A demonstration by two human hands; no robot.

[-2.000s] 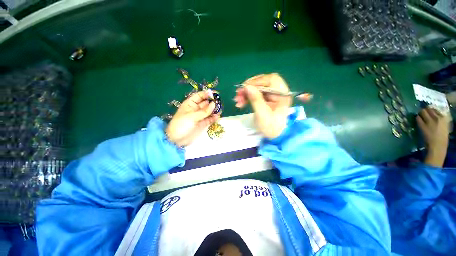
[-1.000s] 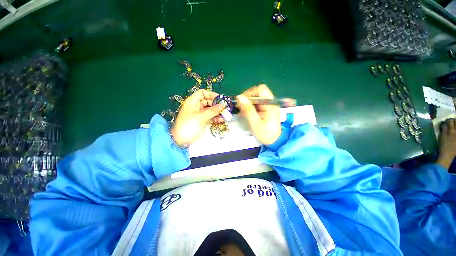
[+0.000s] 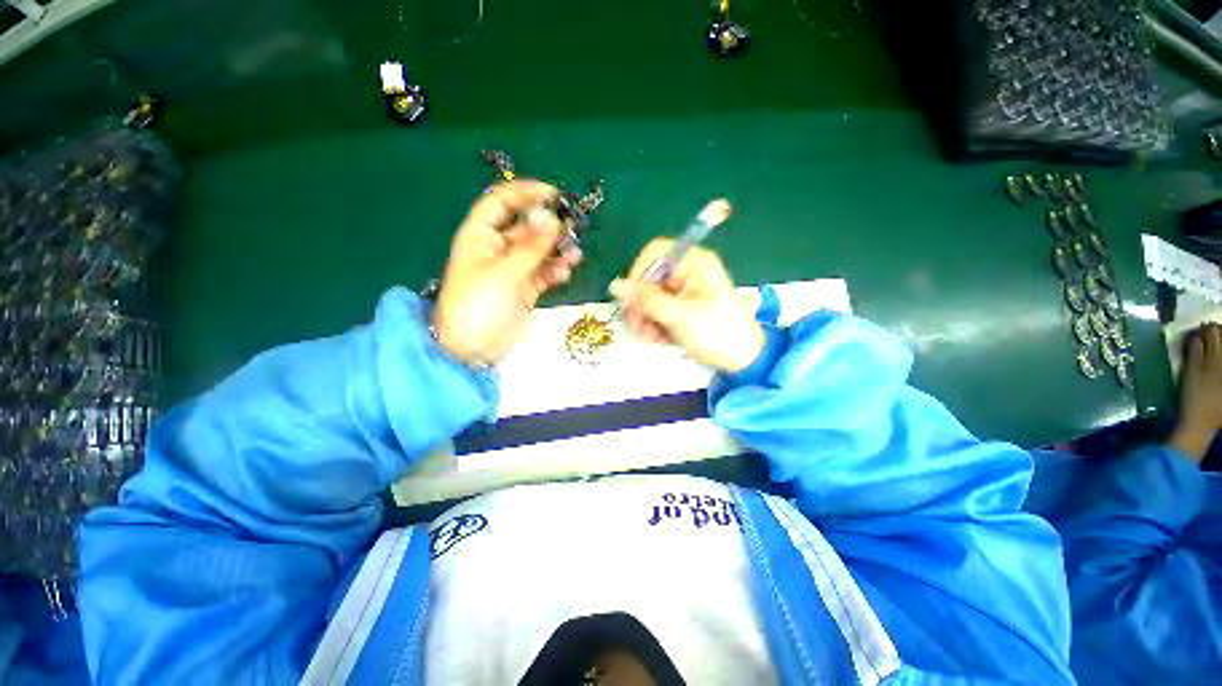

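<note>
My left hand point(image 3: 503, 275) is raised at the far edge of the white mat point(image 3: 536, 390), over the loose cluster of curved boards. It is blurred; a dark module point(image 3: 568, 239) seems to be at its fingertips. My right hand point(image 3: 690, 306) holds a pen-sized tool point(image 3: 693, 240), its pinkish end up and away from me and its tip down near the gold parts. The small gold parts point(image 3: 588, 338) lie in a round patch on the mat, between my hands. Some curved boards point(image 3: 500, 164) show beyond my left hand, which hides the others.
Modules lie on the far green surface, one with a white tab point(image 3: 403, 97) and another point(image 3: 726, 36) further right. Stacked clear trays stand at left point(image 3: 74, 322) and upper right point(image 3: 1072, 81). Curved parts point(image 3: 1088, 288) lie in columns at right, near another person's hand point(image 3: 1199, 389).
My left hand has moved up and away from my right hand. My right hand's tool has swung from nearly level to steeply tilted, its tip now by the gold parts. The far modules have shifted left in view.
</note>
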